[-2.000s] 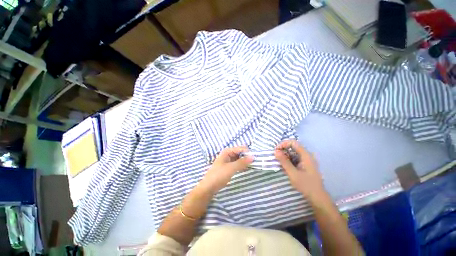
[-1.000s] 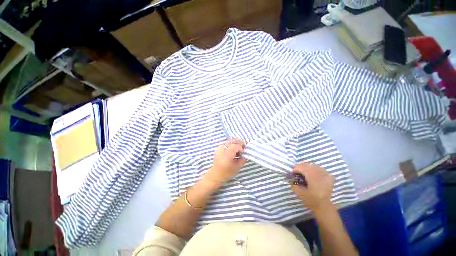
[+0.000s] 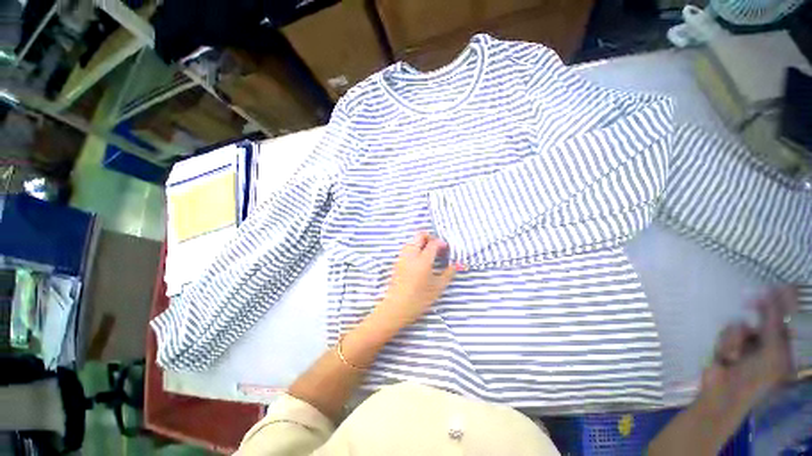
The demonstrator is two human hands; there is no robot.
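A striped long-sleeve top (image 3: 401, 178) lies spread out, neckline at the far side. One sleeve (image 3: 552, 196) is folded across the body, its cuff end toward the left. My left hand (image 3: 418, 278) pinches the lower corner of that cuff between thumb and fingers. My right hand (image 3: 752, 352) is at the lower right, off the body of the top and blurred by motion. A small dark tool, seemingly thread snips (image 3: 735, 344), shows at its fingers; its details are blurred. The other sleeve of the folded side's shoulder area cannot be told apart clearly.
Papers with a yellow card (image 3: 203, 210) lie at the table's left. A stack of pads (image 3: 766, 76) with a dark phone (image 3: 799, 111) is at the far right, a fan (image 3: 755, 9) behind. Cartons (image 3: 336, 44) stand beyond the table. A blue basket (image 3: 610, 434) is below the near edge.
My right hand has let go of the cuff and moved far right with the dark tool. My left hand stays at the cuff, which now lies flatter. The view has shifted.
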